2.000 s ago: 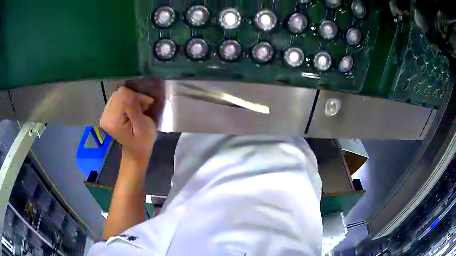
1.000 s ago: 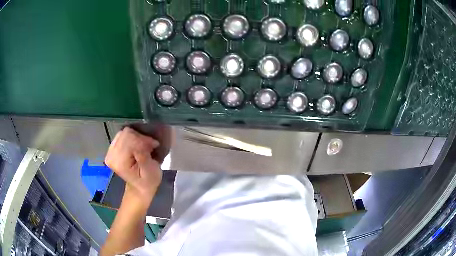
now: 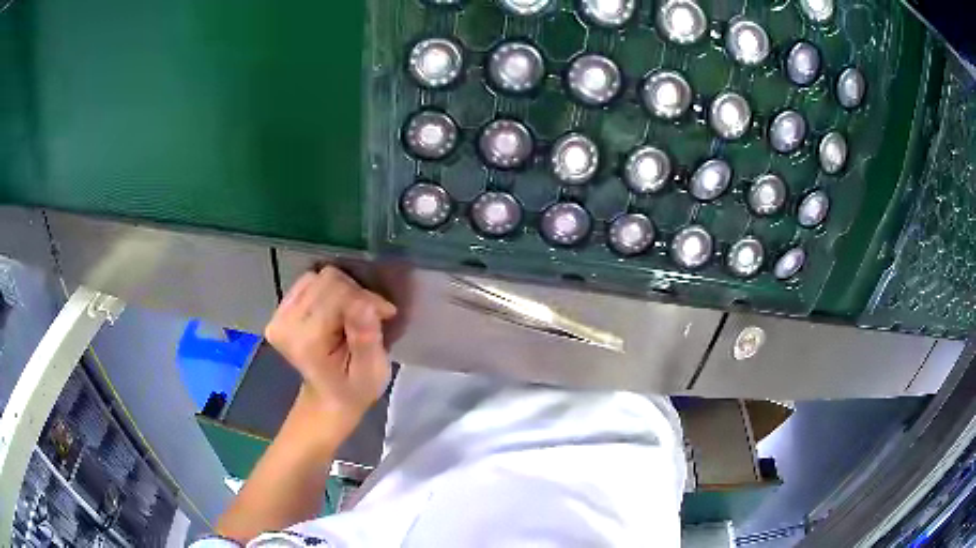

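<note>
A clear blister tray (image 3: pixel 631 139) lies on the green mat (image 3: pixel 203 118) at the upper middle and right. Its pockets hold rows of round parts with dark rings and shiny centres. The tray's top is cut off by the frame edge. My left hand (image 3: pixel 337 332) is bare and rests on the metal edge rail, below and left of the tray's near corner. It is curled into a loose fist and not touching the tray; nothing shows in it. My right hand is not in view.
The brushed metal rail (image 3: pixel 161 262) runs along the bench front, with a pale strip (image 3: pixel 546 316) and a round fitting (image 3: pixel 749 343) on it. A second clear tray (image 3: pixel 947 236) lies at the far right. A blue object (image 3: pixel 214 359) stands below left.
The view has shifted, so more tray rows show than two seconds ago, and everything sits lower and further right. My left hand stays curled at the rail.
</note>
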